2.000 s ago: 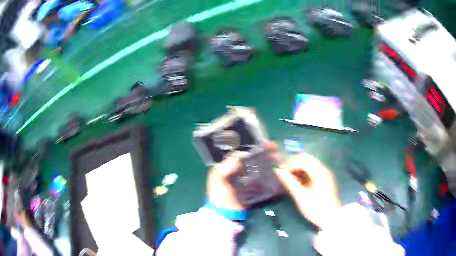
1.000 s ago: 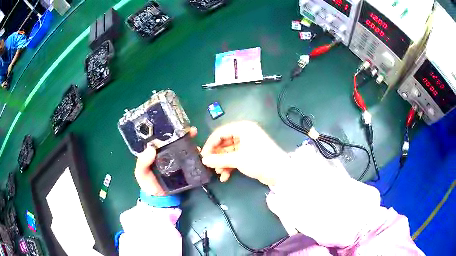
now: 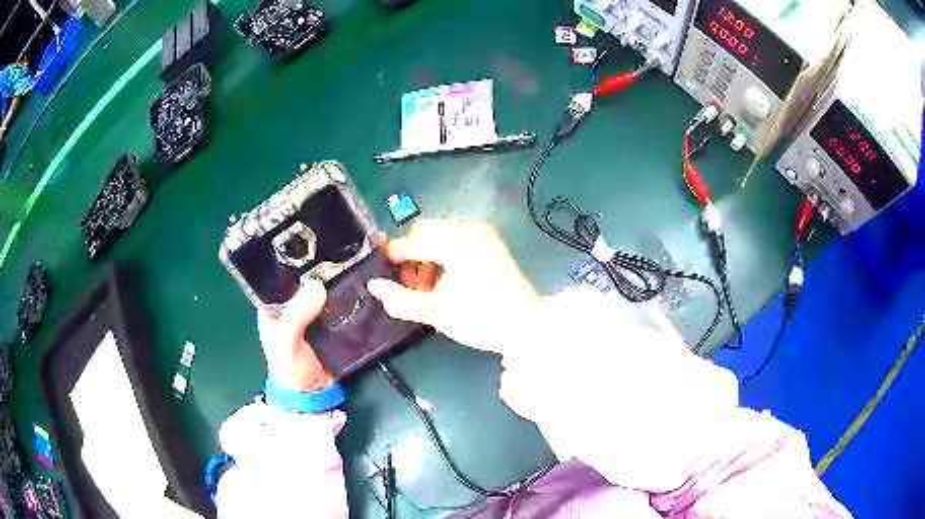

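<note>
A trail camera (image 3: 350, 304) is unfolded over the green mat, its mottled front housing (image 3: 296, 241) at upper left with a hexagonal lens ring, its black half below right. My left hand (image 3: 292, 340), with a blue wrist strap (image 3: 304, 396), grips it from below left, thumb on top. My right hand (image 3: 461, 284) is at the black half's right edge, thumb and fingers on or close to it; whether it pinches something small I cannot tell. A black cable (image 3: 398, 383) runs from the lower edge. A blue memory card (image 3: 403, 207) lies above my right hand.
Power supplies (image 3: 735, 71) with red digits stand at upper right, with red clip leads (image 3: 696, 177) and a coiled black cable (image 3: 619, 266). A leaflet (image 3: 446, 117) and a thin dark pen (image 3: 454, 149) lie at the top. A black tray (image 3: 63, 370) with paper and more camera units (image 3: 181, 114) are left.
The blurred first view has steadied and shifted. Since the second frame, my right thumb has moved up onto the black half's face. The camera stays in my left hand.
</note>
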